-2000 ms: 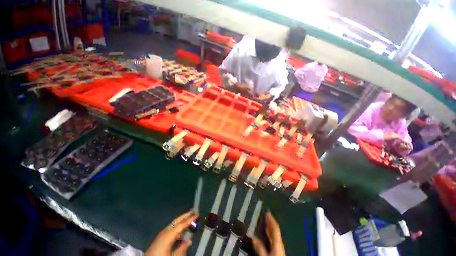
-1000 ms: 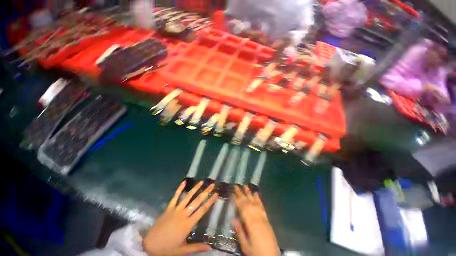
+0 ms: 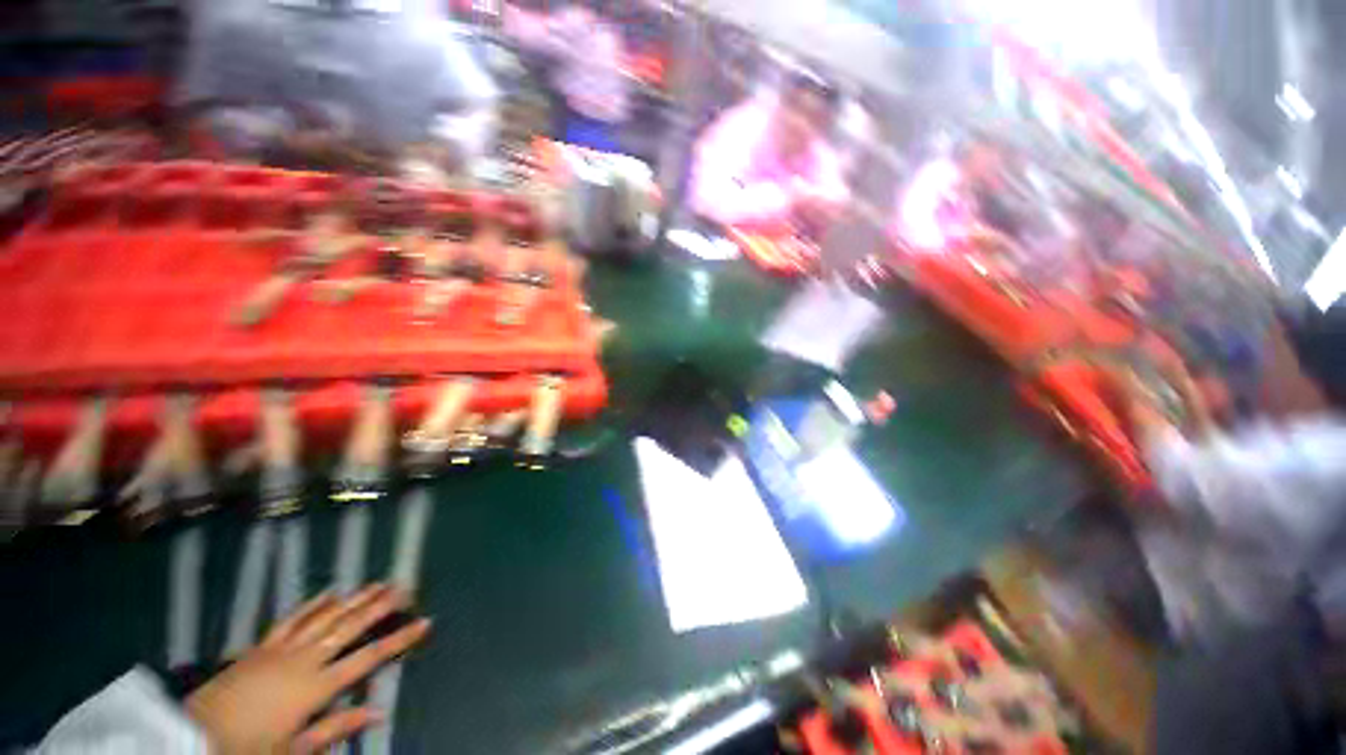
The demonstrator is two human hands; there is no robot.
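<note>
Several pale grey straps (image 3: 185,590) lie side by side on the dark green mat at the lower left, below the edge of the orange-red tray. My left hand (image 3: 303,676), in a white sleeve, lies over the right-hand straps with its fingers spread. It hides their middle parts; I cannot make out the watch heads under it. No tool or part shows in it. My right hand is out of the picture. The whole view is blurred by motion.
Orange-red tray (image 3: 133,317) at left, with tan straps and buckles over its front edge. White paper (image 3: 719,546) and a blue-and-white packet (image 3: 827,479) lie right of centre. Another red tray with watches (image 3: 945,693) is at lower right. Persons in pink and white sit beyond and right.
The view has swung right, so the straps and orange tray now appear further left. My right hand has left the picture. My left hand is now over the right-hand straps.
</note>
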